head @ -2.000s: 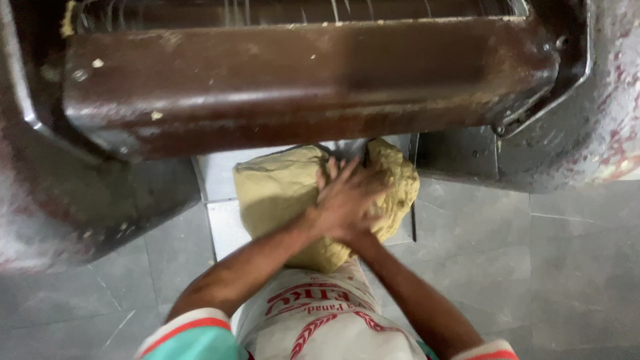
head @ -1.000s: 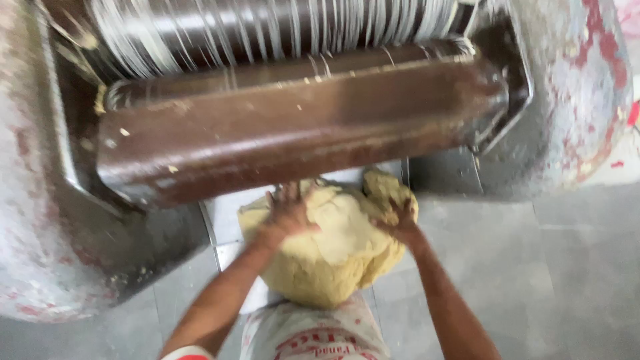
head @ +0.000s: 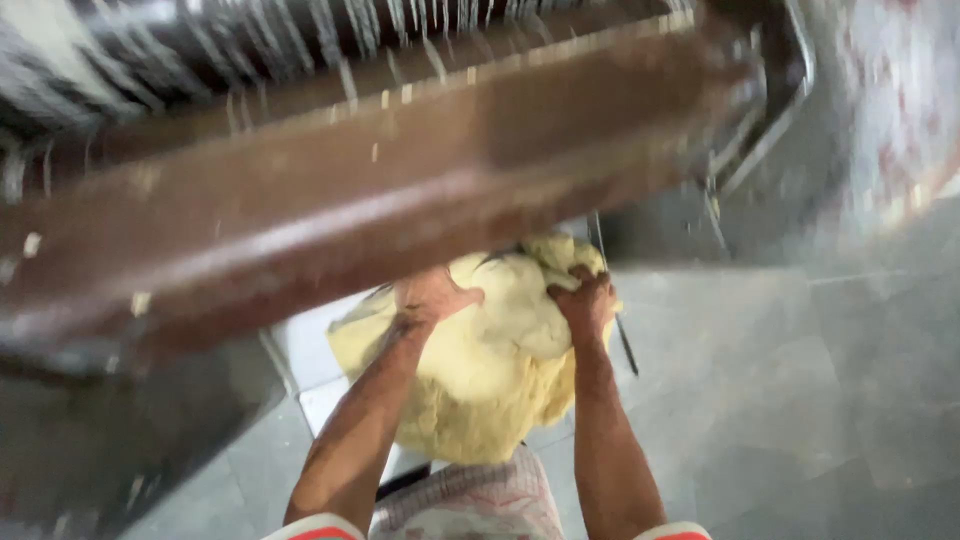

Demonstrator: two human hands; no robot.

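Note:
A large mass of pale yellow dough (head: 480, 375) lies below the machine's brown front guard, on a white surface (head: 315, 360) that shows at its left. My left hand (head: 435, 294) presses on the upper left of the dough, thumb spread toward the middle; the guard's edge is close above the fingers. At the upper right, my right hand (head: 586, 296) is curled on the dough's edge, fingers gripping a fold of it. The dough's far edge is partly hidden under the guard.
Above the dough spans the brown metal guard (head: 360, 195) of a dough roller machine, with a streaked roller (head: 247, 45) behind it. Worn grey side housings (head: 892, 112) flank it. Grey floor tiles (head: 750, 390) lie at the right.
Two seconds ago my hands were together near the dough's middle; they moved apart to its two sides. Pale inner dough now shows between them. The view has tilted and come nearer.

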